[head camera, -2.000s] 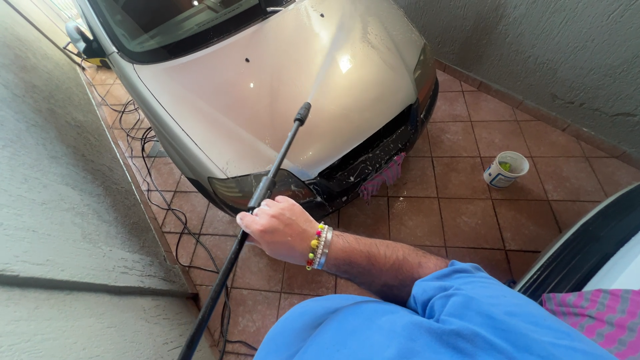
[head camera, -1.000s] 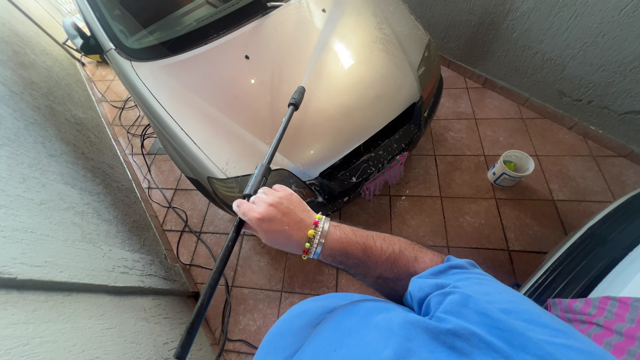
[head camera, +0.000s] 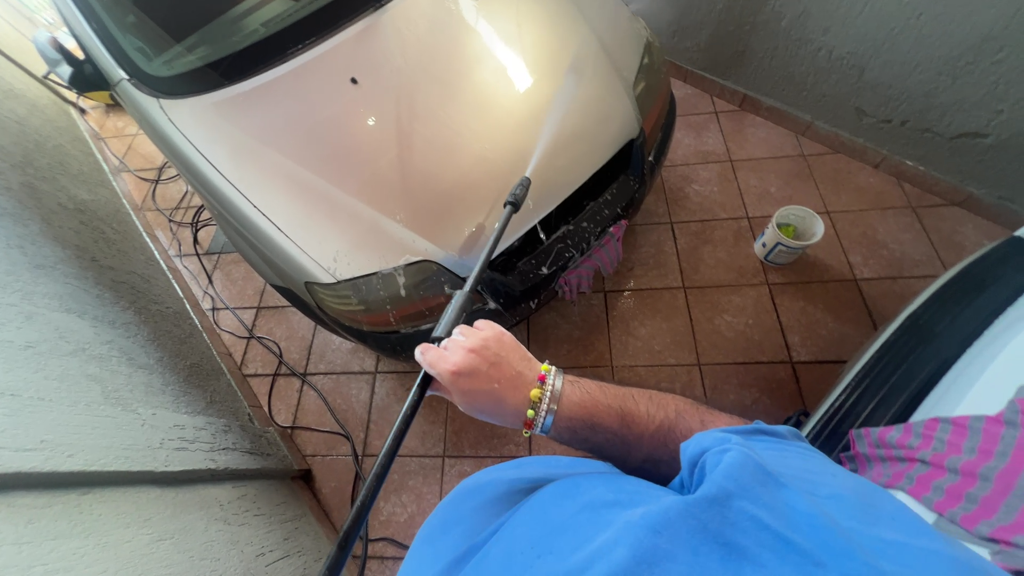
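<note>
My right hand (head camera: 480, 372) grips the dark tube of a pressure-washer lance (head camera: 388, 448), with a beaded bracelet and pale bands at the wrist. The lance slants up and to the right, and its nozzle (head camera: 518, 192) sends a fine water spray onto the wet hood (head camera: 416, 152) of a light-coloured car. Below the nozzle are the car's headlight (head camera: 388, 296) and its dark front opening, with drops and foam on them. A pink and grey striped cloth (head camera: 592, 264) hangs at the front bumper. My left hand is out of view, as is the lance's rear end.
A white bucket (head camera: 778, 250) with something yellow-green inside stands on the tiled floor (head camera: 732, 320). Black hoses or cables (head camera: 280, 364) trail along the left wall (head camera: 104, 320). Another striped cloth (head camera: 960, 472) lies over a white and black surface at the right. A grey wall (head camera: 880, 88) bounds the upper right.
The nozzle has moved right and down relative to the car, toward the hood's front edge, and the spray now lands there. My right hand keeps its grip on the lance.
</note>
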